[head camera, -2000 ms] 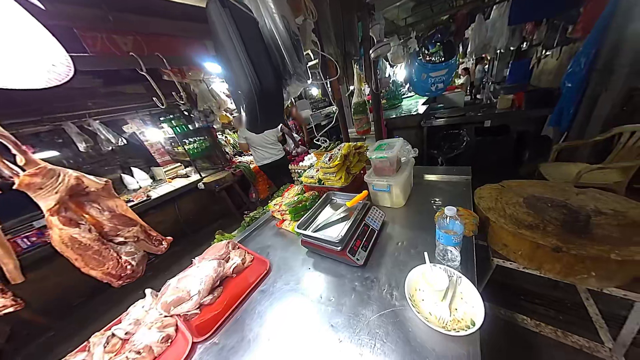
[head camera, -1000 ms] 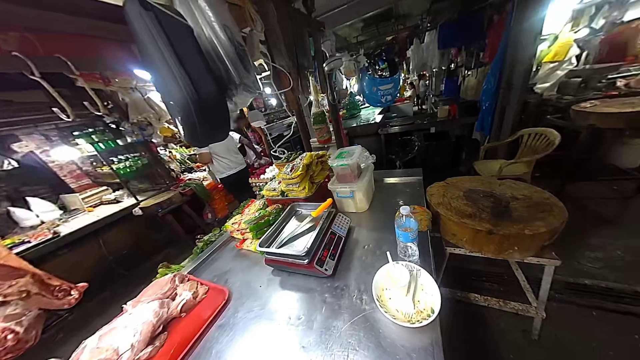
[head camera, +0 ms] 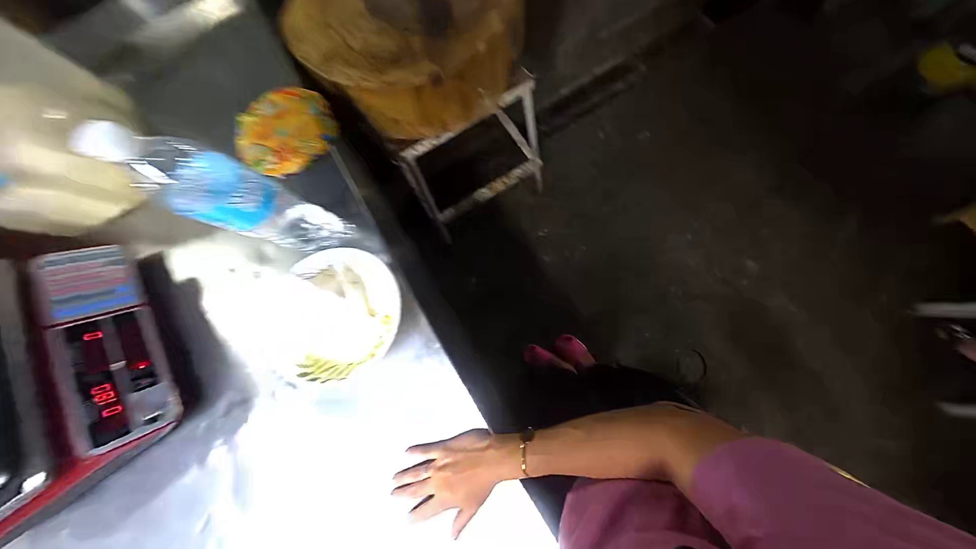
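My right hand (head camera: 450, 476) rests with spread fingers on the brightly lit steel table top (head camera: 320, 473), holding nothing. It wears a ring and a thin bracelet at the wrist. My left hand is not in view. Up and left of my right hand is a white bowl (head camera: 385, 316) with yellowish food remains, its middle washed out by glare. Beside the bowl lies a clear plastic water bottle (head camera: 229, 191) with a blue label and white cap, blurred. At the left edge shows part of a red digital scale (head camera: 164, 412) with lit red digits.
A pale plastic container (head camera: 61, 152) and a round orange patterned thing (head camera: 284, 131) are at upper left. Past the table edge stands a thick wooden chopping block (head camera: 412, 69) on a metal frame (head camera: 488, 191). Pink footwear (head camera: 560, 354) shows on the dark floor.
The view has swung down and tilted strongly. My right hand and arm, not seen before, now appear on the table. The hanging meat and red trays have gone out of view.
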